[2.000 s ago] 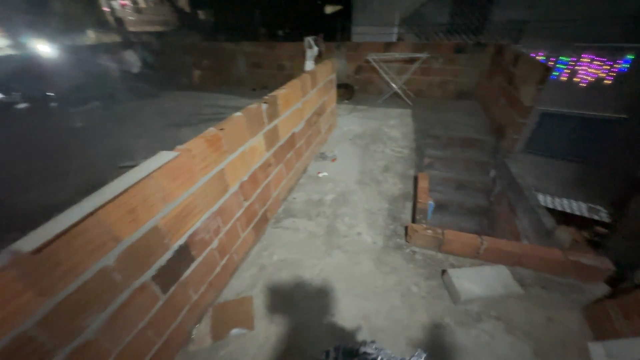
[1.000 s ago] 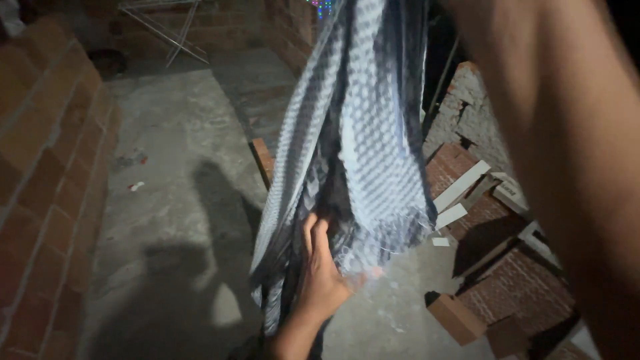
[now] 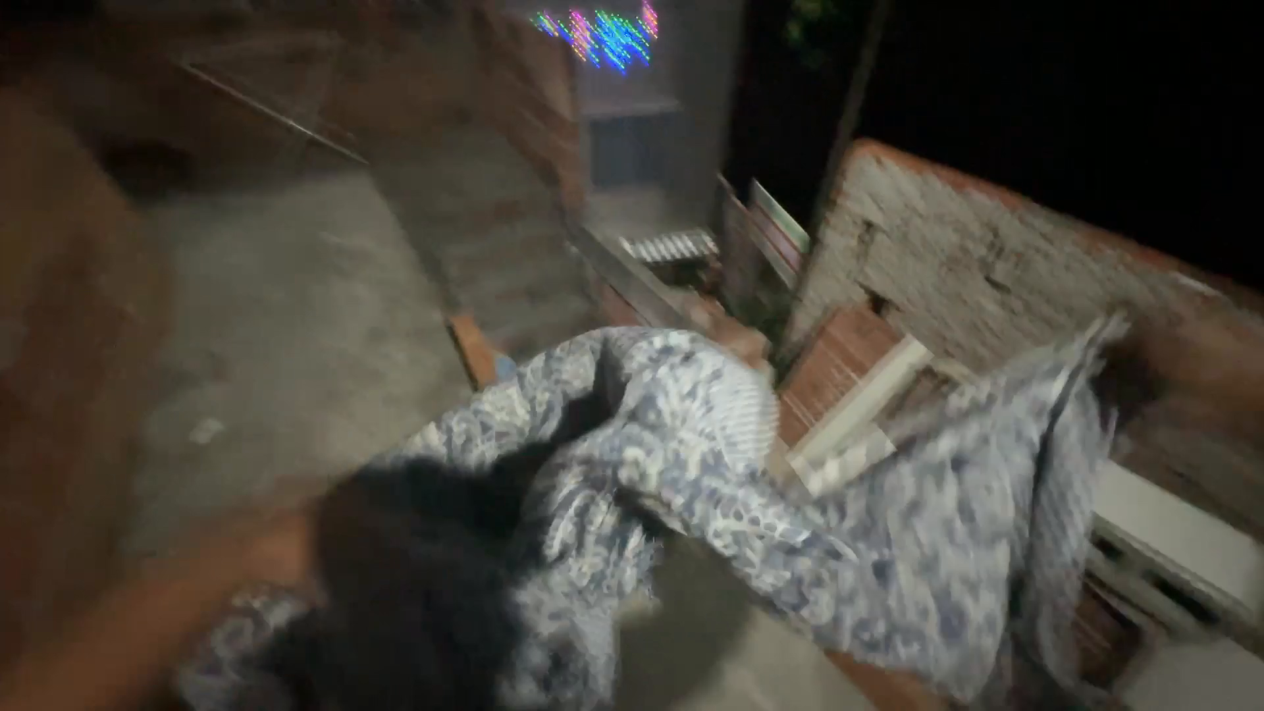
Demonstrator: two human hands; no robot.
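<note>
A blue-and-white patterned cloth (image 3: 711,474) stretches across the lower middle, folded and sagging between my two arms. Its right end rises to a corner where my right hand (image 3: 1150,360) grips it, dark and blurred. My left forearm comes in from the lower left; the hand at its end is lost in deep shadow and behind the cloth, so its fingers cannot be made out. More of the cloth hangs below that wrist.
A rough masonry wall (image 3: 948,237) stands at the right, with bricks (image 3: 839,365) and pale slabs (image 3: 1175,533) below it. Concrete floor (image 3: 286,296) and a brick wall (image 3: 69,395) lie left. A metal rack (image 3: 276,114) and coloured lights (image 3: 602,39) are farther off.
The cloth hung upright before my left hand a second ago; now it is spread sideways between my arms. My right arm has come down at the right. The view has swung.
</note>
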